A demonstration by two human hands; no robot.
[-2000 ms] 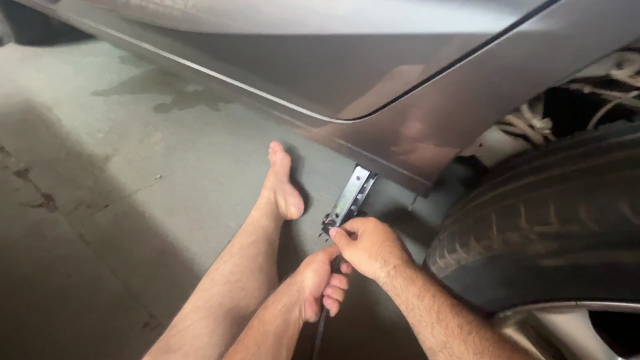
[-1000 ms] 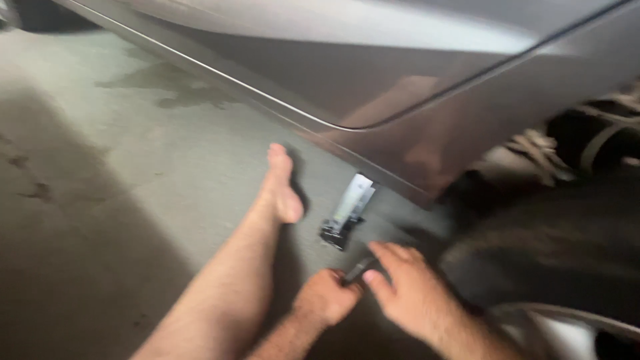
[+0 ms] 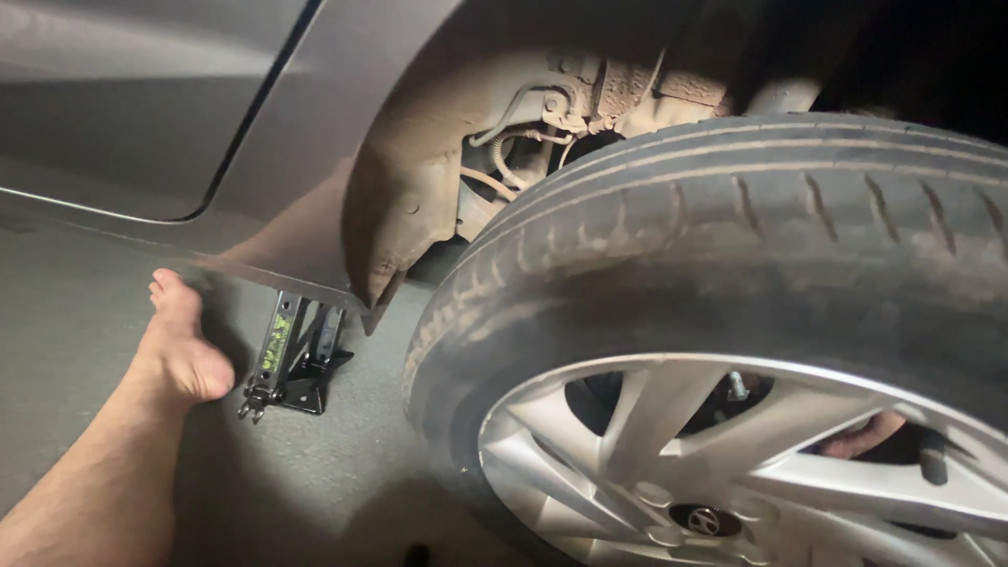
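A black scissor jack [image 3: 295, 354] stands on the floor under the car's sill, its screw end facing me. To its right, the car wheel [image 3: 669, 441] with its silver spoked rim and worn tire fills much of the view. Through a gap between spokes at the right shows a bit of skin, probably part of my right hand [image 3: 866, 437]; its grip is hidden by the rim. My left hand is out of sight. Behind the spokes a metal stud or bolt [image 3: 737, 387] is visible.
A bare foot [image 3: 185, 346] rests on the floor just left of the jack. Above are the car's lower door panel [image 3: 118, 134] and the wheel arch [image 3: 409, 181], with hoses and brackets [image 3: 516, 150] inside it. The grey concrete floor [image 3: 339, 472] lies below.
Both hands have left the spot in front of the jack's screw end, where my left hand held a dark bar or handle a second ago. The view has swung right to the wheel.
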